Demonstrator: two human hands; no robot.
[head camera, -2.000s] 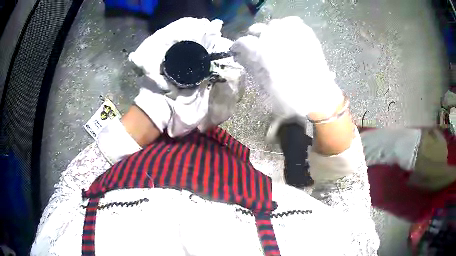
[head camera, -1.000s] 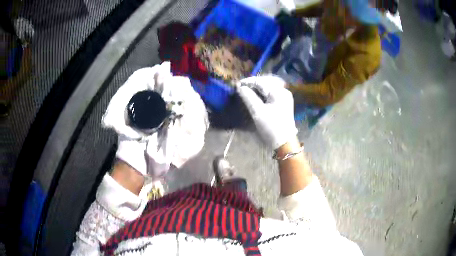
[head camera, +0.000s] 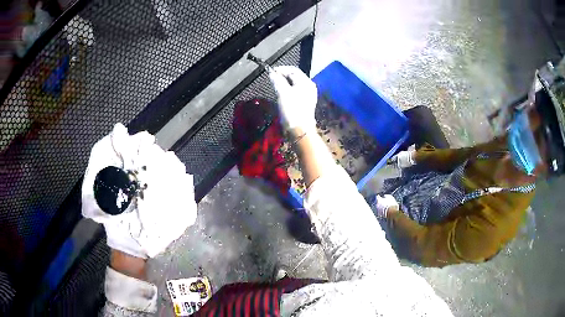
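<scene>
My gloved left hand (head camera: 127, 238), mostly covered by a crumpled white rag (head camera: 162, 201), holds a round paint pot (head camera: 114, 190) with glossy black inside at the left. Dark spots show on the rag beside the pot's rim. My gloved right hand (head camera: 293, 93) is stretched forward and pinches a thin dark brush (head camera: 259, 61). The brush's dark tip is at the grey band along the edge of the black perforated panel (head camera: 207, 46). I cannot tell if the tip touches it.
A blue crate (head camera: 362, 107) of small dark and tan pieces stands beyond my right forearm, with a red-black cloth (head camera: 263, 148) on its rim. A seated person (head camera: 458, 217) in a mustard top is at the right. A printed card (head camera: 189, 293) shows low, near my apron.
My right hand has gone from the pot out to the panel's far end with the brush. The pot and rag have shifted left and down in view. The view has turned, showing more of the panel.
</scene>
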